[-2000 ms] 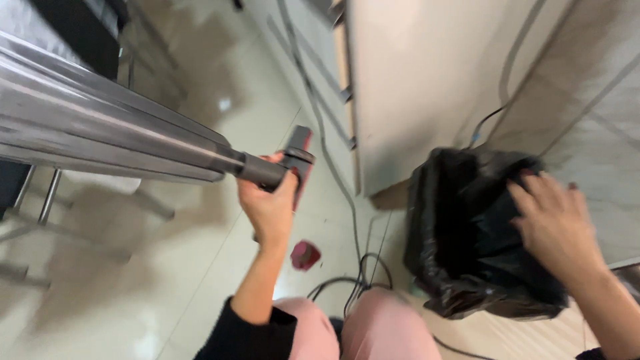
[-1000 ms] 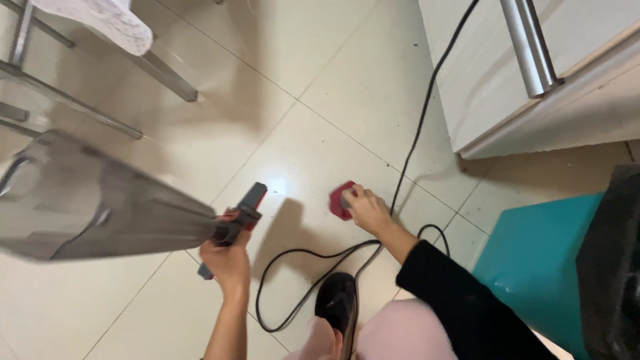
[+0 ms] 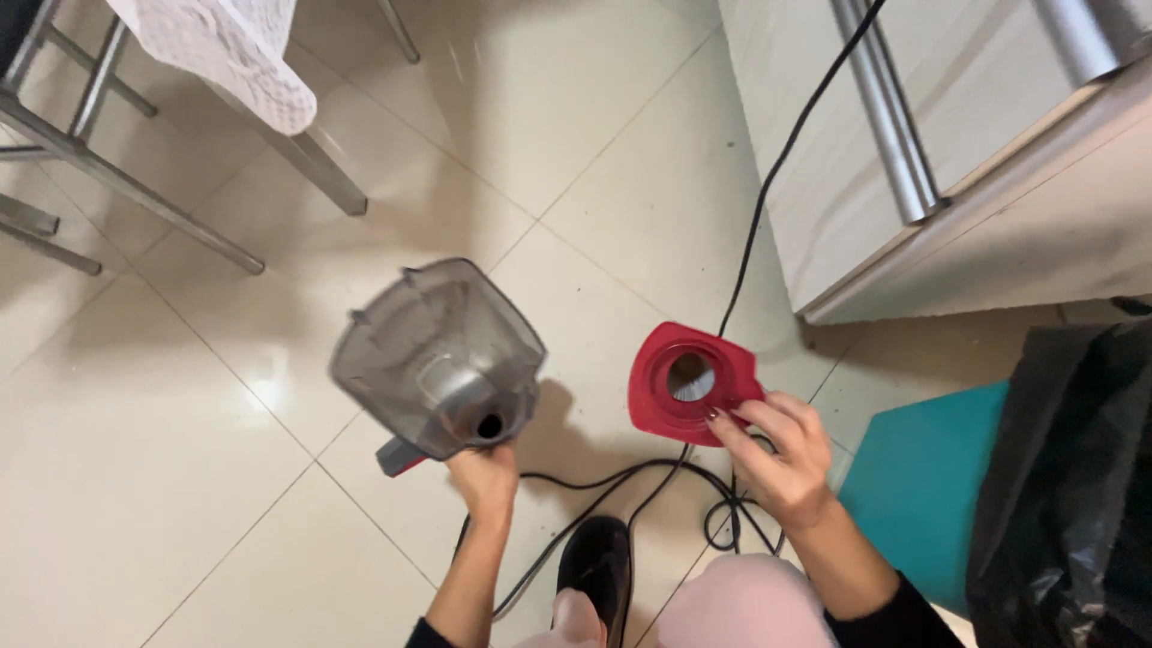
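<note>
My left hand (image 3: 486, 477) holds a translucent grey vacuum cleaner dust container (image 3: 423, 351) from below, its wide open end tilted up toward me. A round dark hole shows low inside it, and a grey and red floor nozzle (image 3: 399, 457) sticks out beneath on the left. My fingers behind the container are partly hidden. In my right hand (image 3: 778, 450) is a red plastic vacuum filter holder (image 3: 650, 387), gripped at its lower right edge, with a round opening and pale pleats inside. The two parts are apart, side by side above the floor.
A black power cord (image 3: 765, 189) runs down the floor and coils near my black shoe (image 3: 594, 567). On the right are a white drawer cabinet (image 3: 810, 180) with metal handles and a teal bin (image 3: 927, 486) with a black liner (image 3: 1062, 468). Metal chair legs (image 3: 171, 211) stand upper left.
The red filter holder, on the floor two seconds ago and touched by my right hand one second ago, is now held up. The grey container has turned so its open end faces me.
</note>
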